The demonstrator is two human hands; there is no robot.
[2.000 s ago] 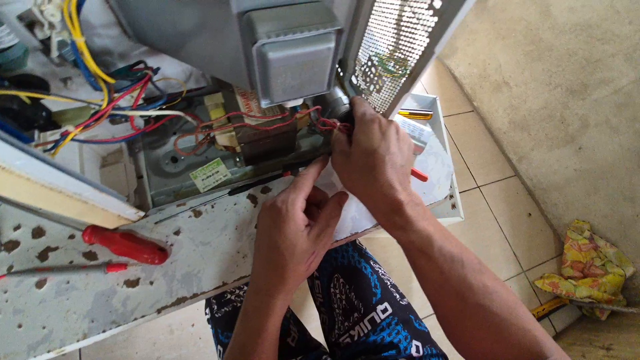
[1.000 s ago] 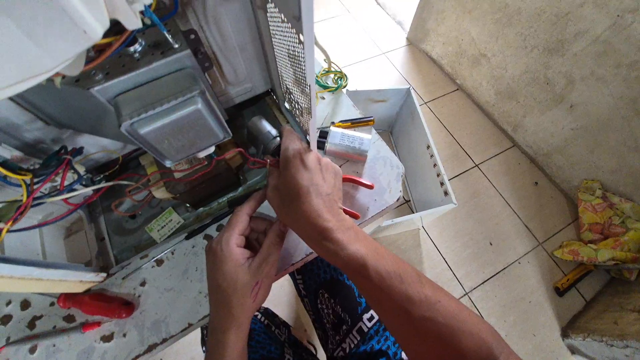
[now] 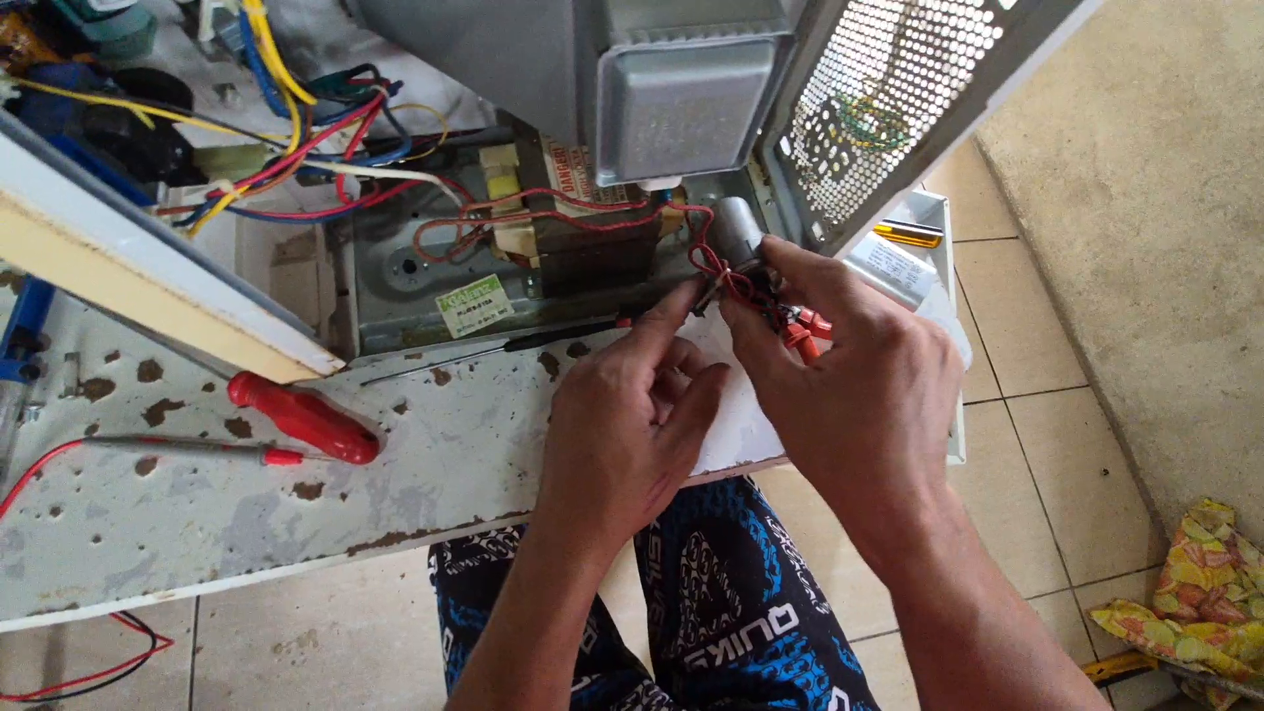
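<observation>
An opened microwave oven shows its transformer [image 3: 592, 237], magnetron [image 3: 686, 109] and loose wires. At the chassis corner, my right hand [image 3: 859, 336] has its fingers around a silver cylindrical capacitor [image 3: 736, 229] with thin red wires [image 3: 706, 259] at its end. Red connector ends or handles [image 3: 805, 331] stick out beneath that palm; which they are I cannot tell. My left hand [image 3: 632, 425] reaches its index fingertip to the dark part beside the wires; its other fingers are curled and hold nothing visible. A second silver capacitor [image 3: 889, 272] lies to the right of my right hand.
On the worn white bench [image 3: 464, 444] lie a red-handled screwdriver [image 3: 301, 417], a multimeter probe [image 3: 188, 449] and a thin black-handled screwdriver [image 3: 553, 338]. The perforated metal panel [image 3: 899, 109] rises at right. A yellow tool [image 3: 908, 233] lies in the white tray [image 3: 956, 395]. Patterned cloth [image 3: 1200, 592] sits on the floor.
The view has swung right and back. Red plier-like handles seen beside my right hand a second ago are now largely covered by it. Both hands remain at the capacitor corner.
</observation>
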